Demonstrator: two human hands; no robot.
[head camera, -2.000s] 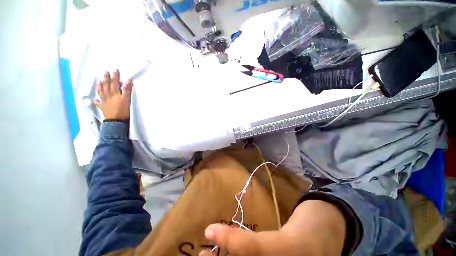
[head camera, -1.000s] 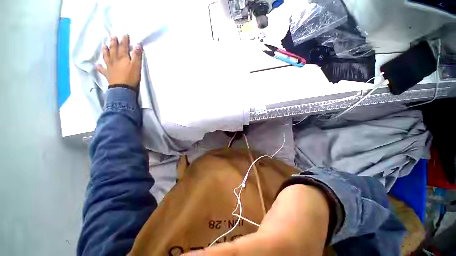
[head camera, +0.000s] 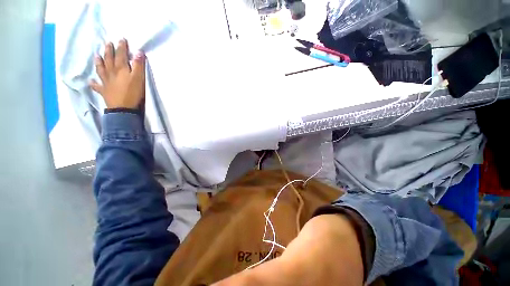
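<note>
My left hand (head camera: 120, 75) lies flat, fingers spread, on the pale garment piece (head camera: 196, 111) at the left of the white machine table. The cloth is wrinkled around the hand and hangs over the front edge towards my lap. My right forearm (head camera: 313, 251) crosses over the brown apron (head camera: 223, 223); the right hand itself is cut off by the bottom edge. The sewing machine's needle area (head camera: 277, 22) is at the top, partly cut off and washed out by glare.
Red and light-blue snips or pens (head camera: 324, 53) lie right of the needle. Behind are a clear plastic bag (head camera: 363, 19) and black pieces (head camera: 405, 68). A black phone (head camera: 470, 64) with white cable sits at the right. A grey cloth pile (head camera: 408, 151) is below the tape-marked edge (head camera: 346, 116).
The view has shifted, so the machine head now sits higher and mostly out of frame. My left hand stays flat on the cloth. My right hand has gone out past the bottom edge.
</note>
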